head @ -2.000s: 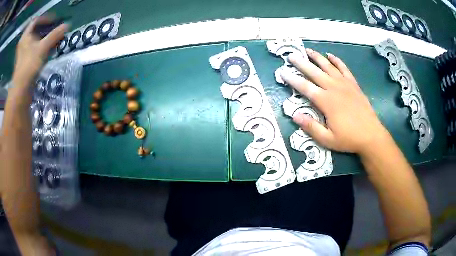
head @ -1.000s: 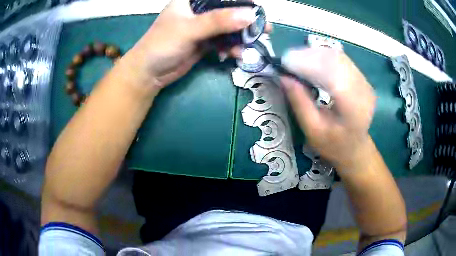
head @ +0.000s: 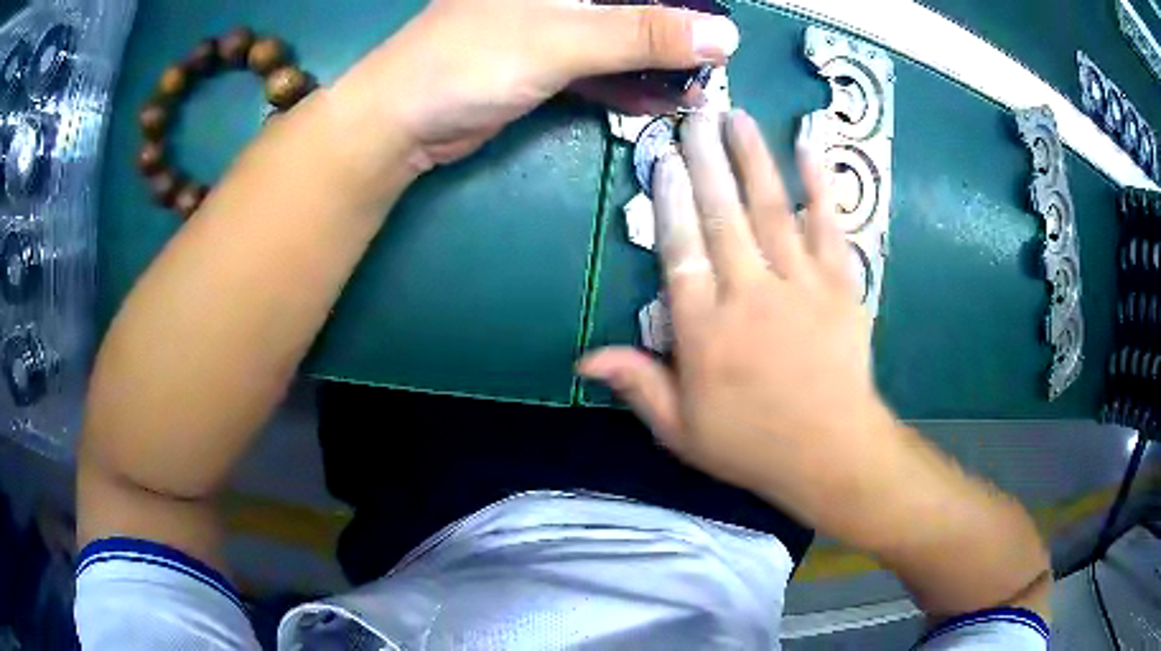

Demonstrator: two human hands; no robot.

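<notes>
My left hand (head: 509, 70) is at the top centre, closed around dark round disc parts (head: 662, 87) that are mostly hidden by its fingers. My right hand (head: 751, 280) lies palm down over a silver four-pocket plate (head: 640, 221), fingers spread and thumb out to the left. Its fingertips are at a round disc part (head: 652, 150) in an upper pocket, just below my left hand. The right hand hides most of this plate. A second silver plate (head: 873, 165) lies to its right, its visible upper pockets empty and its lower end hidden by my right hand.
A third silver plate (head: 1054, 242) lies at the right, near dark ribbed stacks (head: 1137, 305). A filled plate (head: 1115, 112) lies beyond the white strip (head: 980, 61). A bead bracelet (head: 166, 87) and clear blister tray (head: 64, 242) are at left.
My left hand has come from the tray to the centre, holding dark discs. My right hand has moved from the second plate onto the nearer one, fingers now spread flat. The view has shifted.
</notes>
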